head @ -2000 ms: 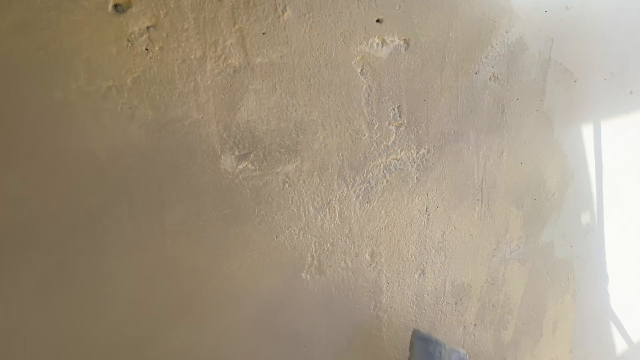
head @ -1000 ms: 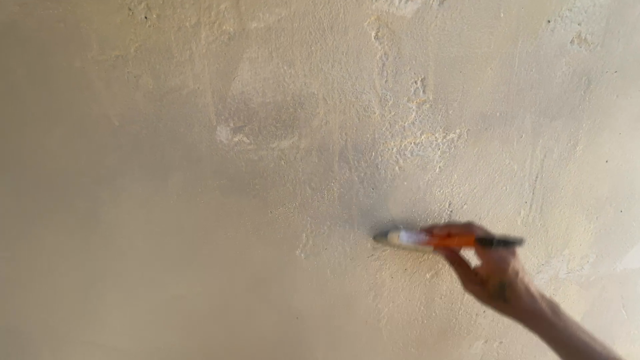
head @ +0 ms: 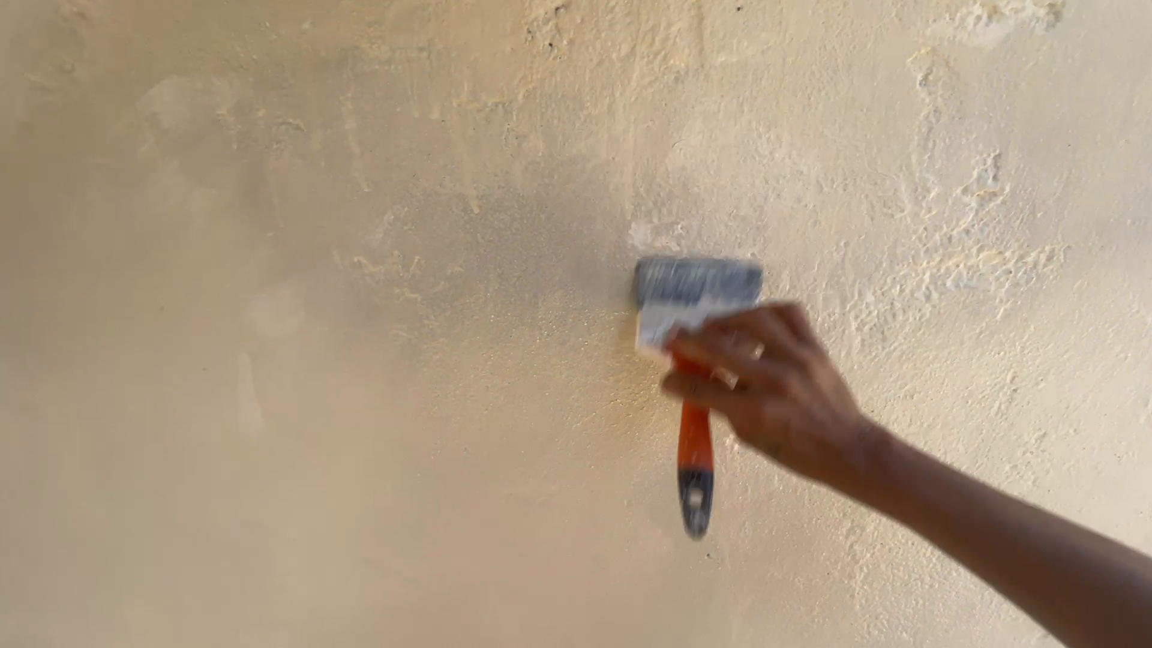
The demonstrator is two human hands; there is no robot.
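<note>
My right hand [head: 774,387] reaches in from the lower right, its fingers closed around a flat paintbrush [head: 695,423] near the ferrule. The brush has an orange handle with a dark, holed end and a pale ferrule. Its wide bluish-grey bristles [head: 697,281] point up and lie at or against the beige plastered wall [head: 540,423]. Slight blur hides whether they press on it. The left hand is out of view.
Rough, flaking plaster [head: 972,261] runs down the wall right of the brush, and another raised, chipped patch [head: 999,20] is at the top right. A darker grey area [head: 540,225] spreads left of the bristles.
One second ago the brush lay nearly sideways with its bristles to the left; now it is upright, bristles up. Two seconds ago only a bluish-grey piece showed at the bottom edge.
</note>
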